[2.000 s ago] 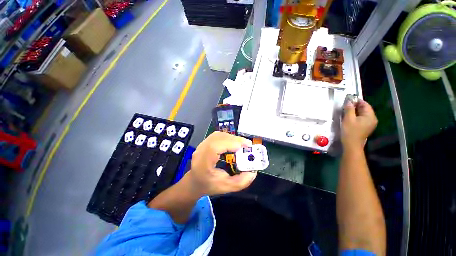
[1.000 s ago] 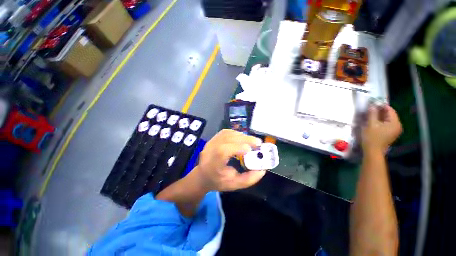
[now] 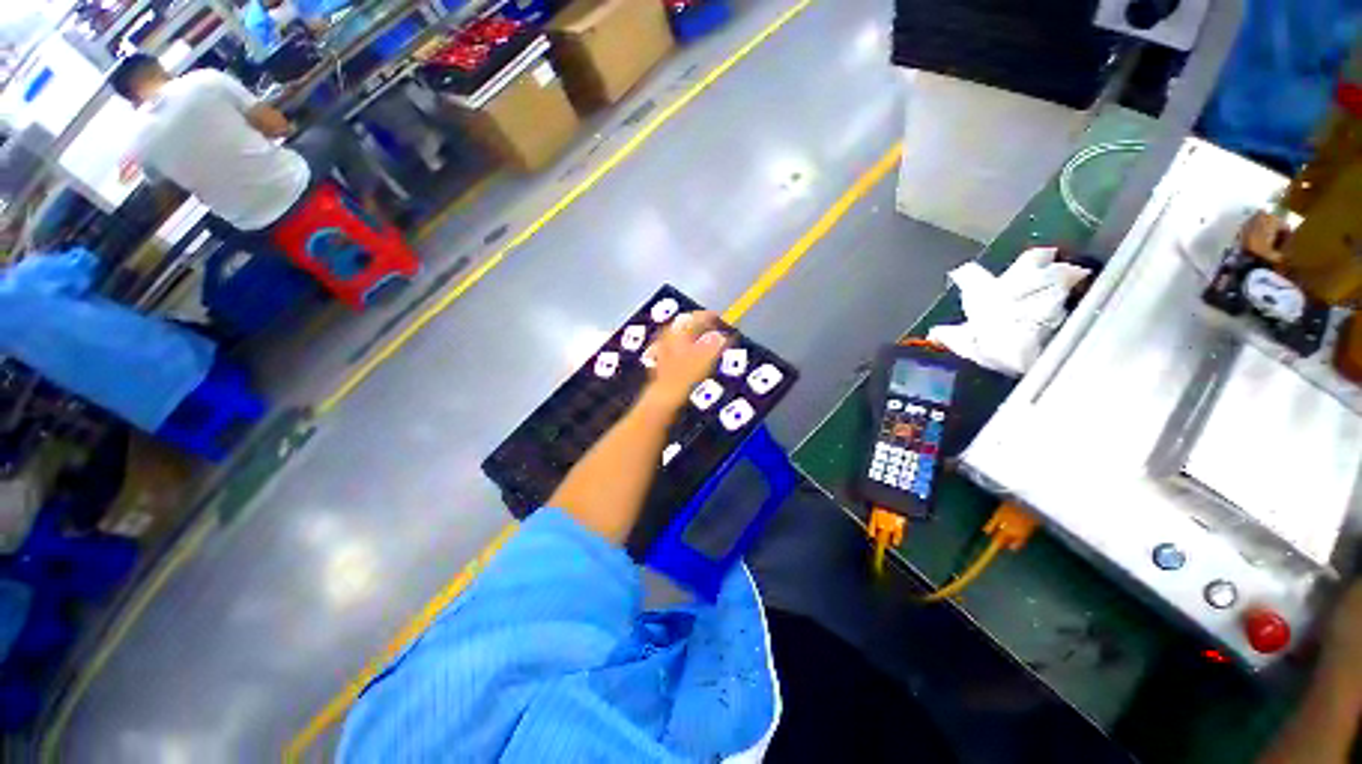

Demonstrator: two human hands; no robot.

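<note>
The black pocketed tray (image 3: 560, 433) lies at the left above the floor, on or beside a blue stool-like support (image 3: 720, 515). Rows of white housings (image 3: 763, 378) sit in its upper part. My left hand (image 3: 684, 358) is over these rows, fingertips down at a white housing. The fingers partly cover it, so I cannot tell whether they grip it. My right forearm shows blurred at the lower right edge; the hand is cut off. A white round-centred part (image 3: 1274, 296) sits in the black nest (image 3: 1237, 284) under the gold press head (image 3: 1340, 209).
The white press base (image 3: 1113, 433) carries a metal plate (image 3: 1277, 448) and a red button (image 3: 1267, 630). A handheld meter (image 3: 911, 433), orange connectors (image 3: 1011, 525) and crumpled white wipe (image 3: 1016, 311) lie left of it. A person (image 3: 224, 149) sits on a red stool (image 3: 344, 246) across the aisle.
My view has swung left. My left hand has moved from in front of the press, where it held a white housing, to the tray. My right hand has left the picture.
</note>
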